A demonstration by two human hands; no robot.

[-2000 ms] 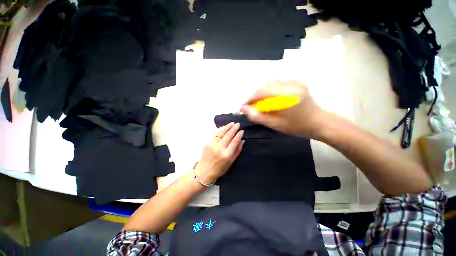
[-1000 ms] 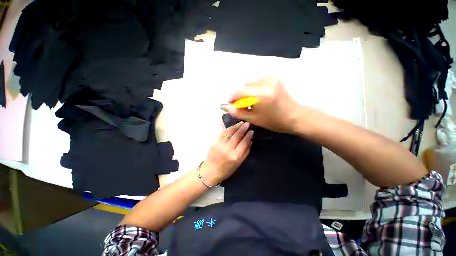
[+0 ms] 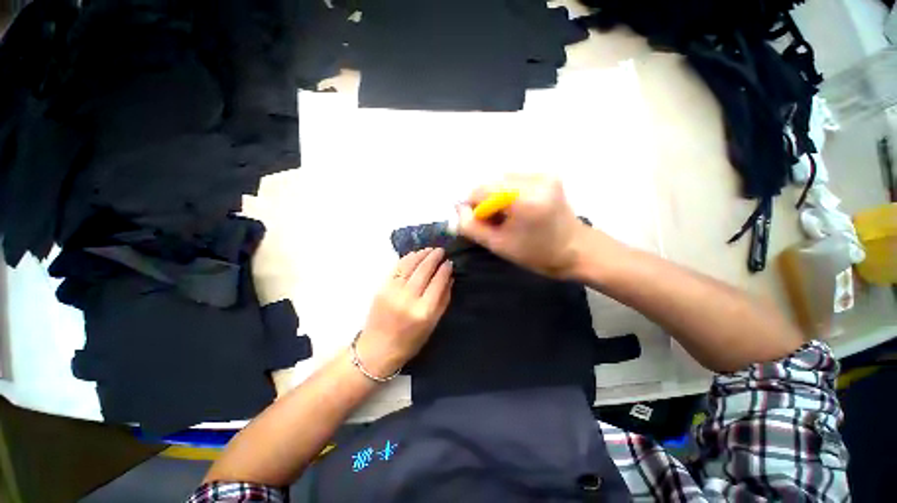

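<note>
A black panel (image 3: 502,329) lies flat before me on a pale sheet (image 3: 374,157), with a side tab at its right. Its far edge flap (image 3: 421,236) looks streaked whitish-blue at the left end. My right hand (image 3: 526,226) is closed around the yellow handle of a glue brush (image 3: 495,205) over the flap; the bristle end is blurred and mostly hidden by the fingers. My left hand (image 3: 408,305) lies on the panel's left part just below the flap, fingers extended, pressing on it.
A large heap of black panels (image 3: 167,128) covers the left. More black panels (image 3: 443,59) lie at top centre. Black strips (image 3: 752,128) hang in a tangle at upper right, beside a slim dark tool (image 3: 758,241). An amber bottle (image 3: 807,285) and yellow tub (image 3: 877,244) stand at far right.
The brush has moved along the flap, first to its left end, then back right. Whitish streaks now show on the left end. The view has shifted, bringing the yellow tub into sight.
</note>
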